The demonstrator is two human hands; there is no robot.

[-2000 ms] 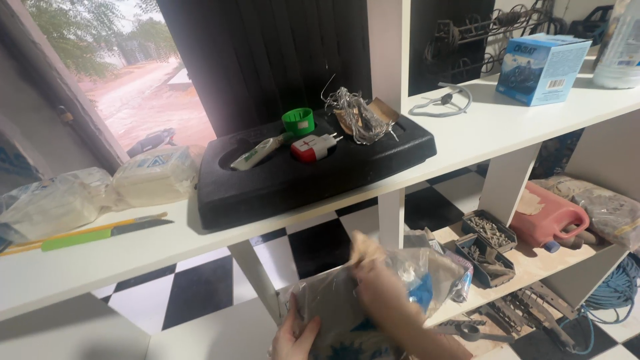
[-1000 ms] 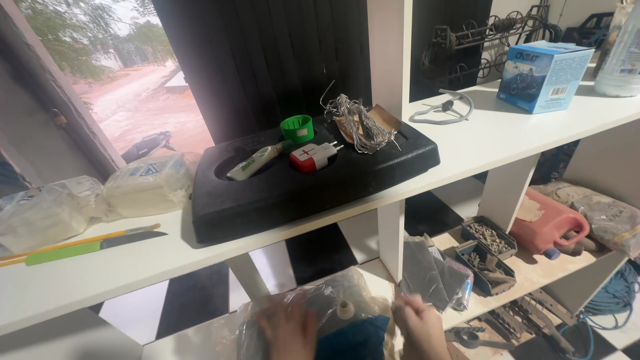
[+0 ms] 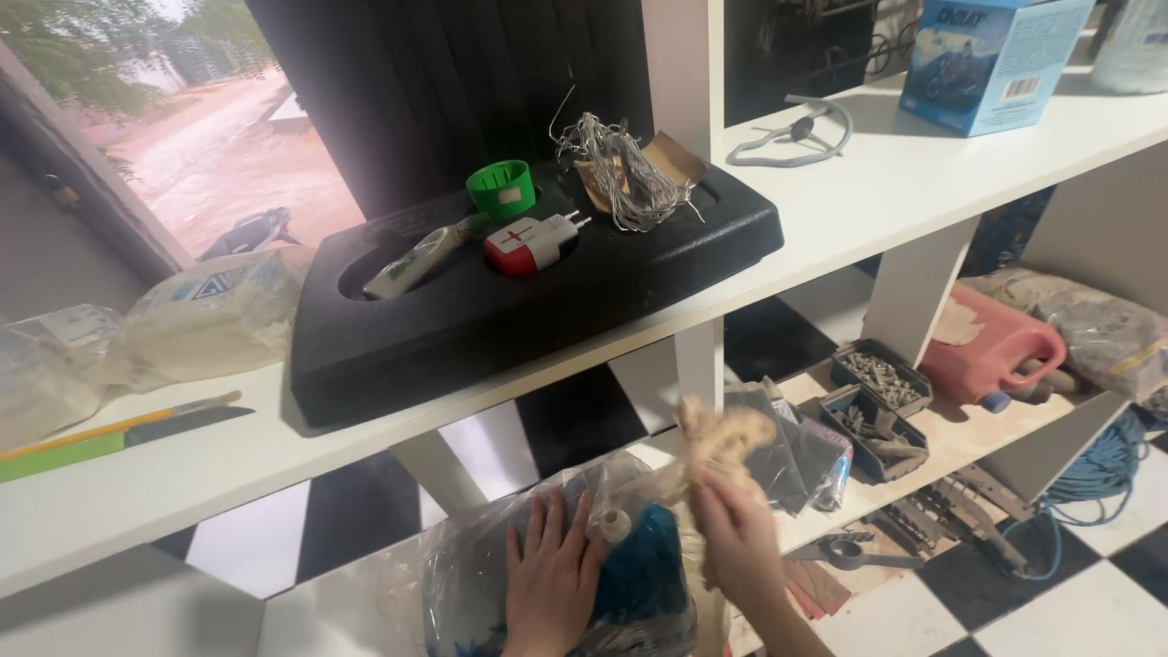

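Note:
My left hand (image 3: 550,570) lies flat, fingers spread, on a clear plastic bag (image 3: 474,557) that holds dark and blue contents. Beside its fingertips is a small pale spool-like piece (image 3: 613,525), next to blue material (image 3: 650,557) seen through the plastic. My right hand (image 3: 735,538) grips a crumpled beige cloth-like bundle (image 3: 725,438), raised just right of the bag; its exact material is blurred. Both hands are below the front edge of the white upper shelf.
On the upper shelf (image 3: 803,242), a black molded tray (image 3: 547,319) bears a green cap (image 3: 502,189), a charger (image 3: 531,245) and a wire bundle (image 3: 630,178). A blue box (image 3: 990,64) stands right. Below are parts bins (image 3: 881,374), a red jug (image 3: 990,347) and metal parts (image 3: 958,520).
My right hand has lifted the beige bundle above the bag's right side. My left hand has settled flat on the bag. The view has moved closer to the shelf.

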